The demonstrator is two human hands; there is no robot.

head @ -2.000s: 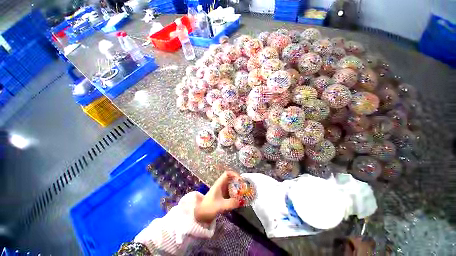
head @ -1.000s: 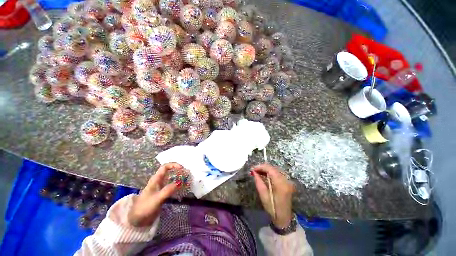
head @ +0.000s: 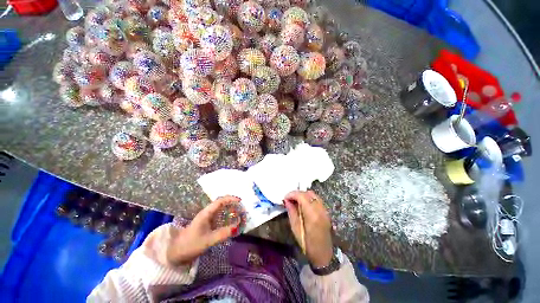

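My left hand (head: 198, 231) holds a patterned ball (head: 230, 216) between thumb and fingers at the bench's near edge. My right hand (head: 311, 225) holds a fine brush (head: 302, 228), its tan stick pointing down towards me. The brush tip is hidden at my fingers. A white cup with blue marks (head: 278, 180) lies on a white cloth (head: 222, 182), just beyond my right fingers; its outline is hard to tell from the cloth. Many patterned balls (head: 243, 93) are heaped behind the cloth.
Small clear pieces (head: 402, 201) are scattered right of the cloth. A dark can (head: 423, 94), a white mug holding a stick (head: 453, 135), a yellow-sided tub (head: 459, 171), a red tray (head: 473, 77) and white cable (head: 506, 231) are at right. Balls sit in the blue tray (head: 56, 260) below left.
The view has turned right and down since the first frame, bringing my right hand in. Since the second, my right hand and the brush have moved closer to the cup and cloth.
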